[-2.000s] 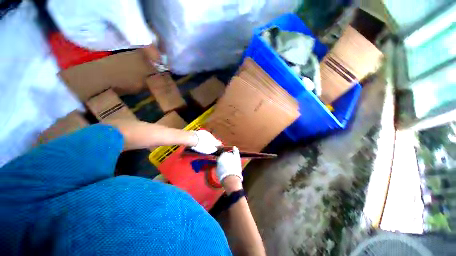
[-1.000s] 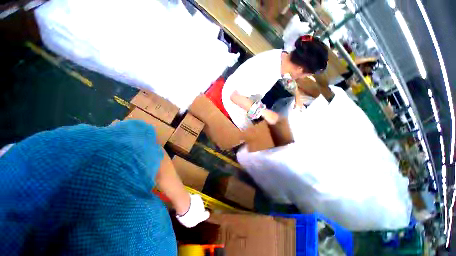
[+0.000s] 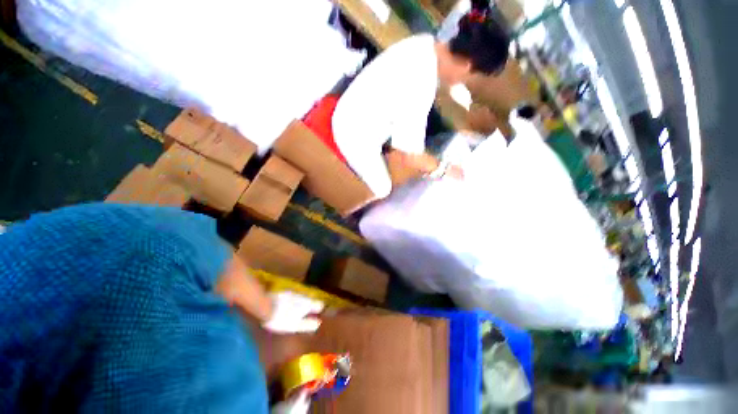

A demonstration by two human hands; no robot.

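My left hand (image 3: 293,313), in a white glove, is at lower centre, fingers pointing right. A blurred brown surface lies just below it; I cannot tell whether the hand grips it. My right hand (image 3: 293,403), also gloved in white, is cut off by the bottom edge. It holds the tape gun, whose yellow tape roll (image 3: 301,373) and orange-red part face the stack. The brown flat carton blanks (image 3: 376,356) stand right of both hands, against the blue bin (image 3: 464,364).
A yellow crate rim (image 3: 295,287) shows behind my left hand. Several small brown cartons (image 3: 272,187) are on the green floor beyond. A person in a white top (image 3: 388,101) bends by a large white bag (image 3: 494,234). Grey-green cloth (image 3: 503,376) is in the bin.
The view has swung up from the red work surface to the floor and the other person. Since the previous frame, my left hand has shifted slightly up-left, and my right hand has come into view.
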